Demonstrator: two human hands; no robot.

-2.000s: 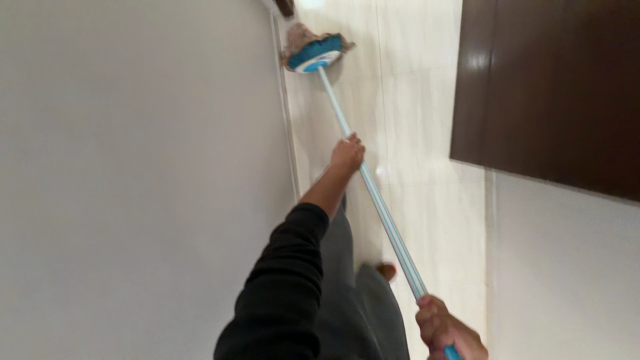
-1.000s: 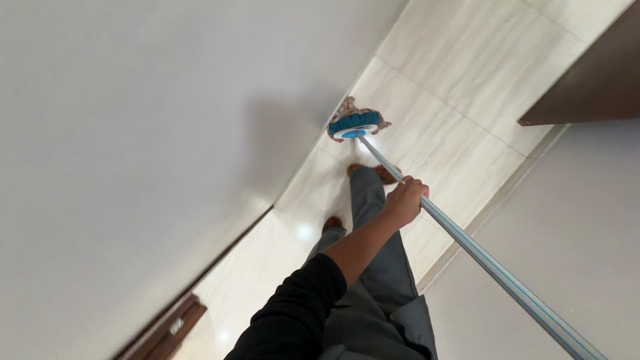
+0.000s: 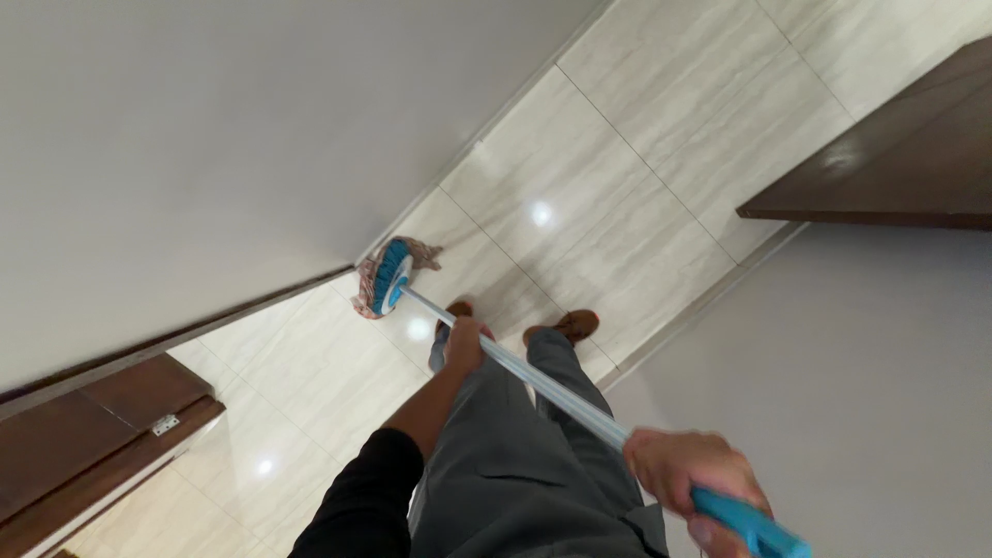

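A long pale metal pole runs from a round mop or broom head with blue bristles or fibres and a white and blue cap. A patterned brownish cloth lies under and around the head on the floor, beside the wall corner. My left hand grips the lower part of the pole. Around the pole's upper end, by its blue plastic grip, is closed my right hand.
My brown shoes stand on the glossy tiled floor. A grey wall borders the upper left, another wall the right. A dark brown door juts in at right; brown woodwork with a hinge is at lower left.
The head and cloth have moved along the wall to its corner. My right hand, out of view one second ago, shows again on the pole's upper end. The view has turned strongly.
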